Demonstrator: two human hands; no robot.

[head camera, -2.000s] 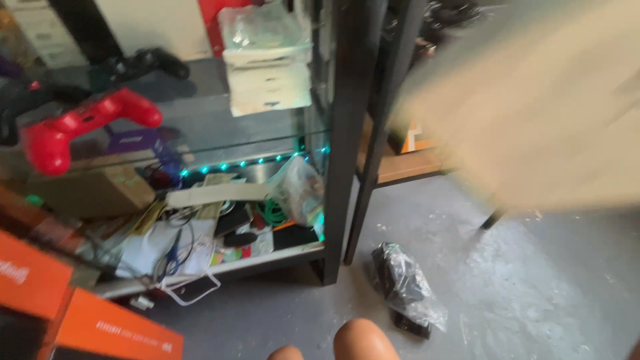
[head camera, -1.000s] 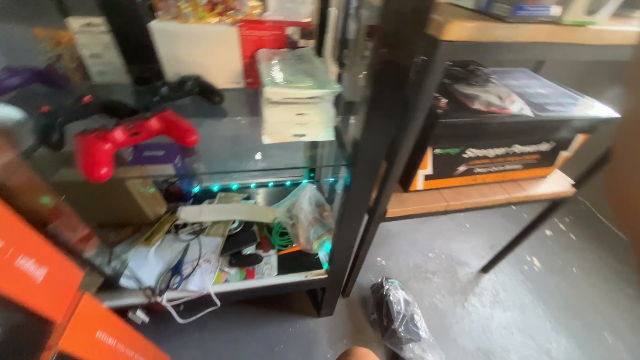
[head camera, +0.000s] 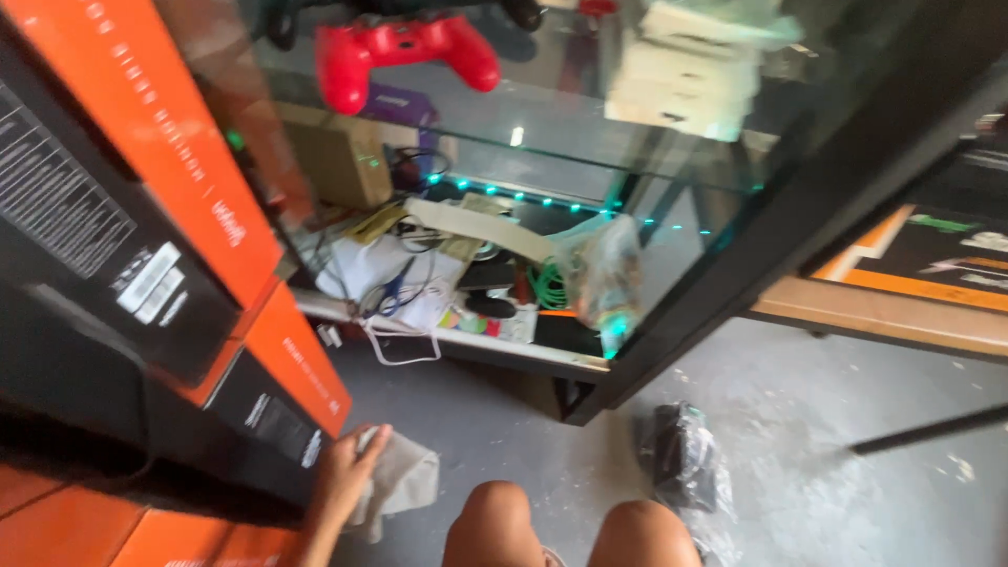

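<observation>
My left hand [head camera: 350, 465] is at the lower left, beside the stacked orange and black boxes, and holds a crumpled light grey cloth [head camera: 405, 476] low above the floor. My right hand is outside the view. In front stands a glass display cabinet. A red game controller [head camera: 402, 55] and a stack of white packets [head camera: 685, 75] lie on its glass shelf. On its bottom shelf are blue-handled scissors [head camera: 394, 291], cables, papers, a coil of green cord [head camera: 549, 283] and a clear plastic bag [head camera: 602, 272] with things inside.
Orange and black boxes [head camera: 197, 181] rise close on the left. The cabinet's black metal post [head camera: 709, 260] slants at the right. A black item in clear plastic [head camera: 693, 465] lies on the grey floor, near my bare knees. A wooden shelf [head camera: 890, 315] bears another box at the right.
My left hand with the cloth has come into view at the lower left. The large pale blurred surface seen at the right two seconds ago is gone. The view has shifted down and left.
</observation>
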